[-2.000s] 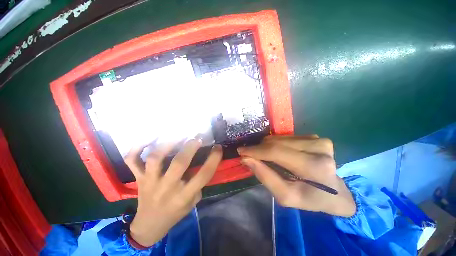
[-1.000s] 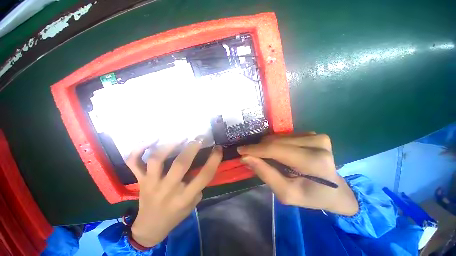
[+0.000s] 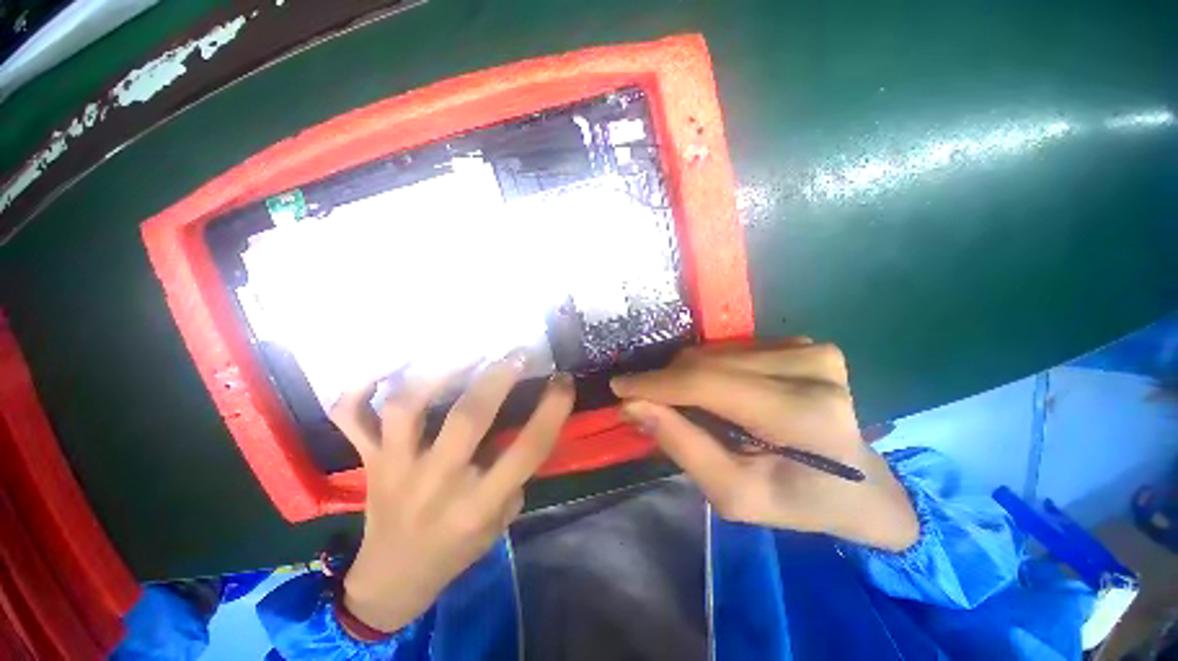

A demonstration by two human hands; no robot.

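An open tablet assembly (image 3: 517, 162) lies in a red foam tray (image 3: 714, 194), its insides facing up. The battery area (image 3: 401, 271) glares white. A small green patch (image 3: 286, 207) shows at the tablet's far left corner. My left hand (image 3: 446, 471) is bare, fingers spread, fingertips resting on the tablet's near edge. My right hand (image 3: 762, 433) holds dark tweezers (image 3: 801, 457) between its fingers; its fingertips press at the black strip (image 3: 593, 390) on the near edge, right of my left index finger. The tweezers' tip is hidden by the fingers.
The tray lies on a glossy dark green bench (image 3: 956, 245). Red foam trays (image 3: 52, 517) stand at the lower left. A rail with chipped white paint (image 3: 162, 75) runs along the upper left. A blue sleeve (image 3: 162, 626) shows at the lower left, and a blue object (image 3: 1066, 536) at the lower right.
The tray and bench have shifted very slightly in view. Both hands keep nearly the same pose on the tablet's near edge.
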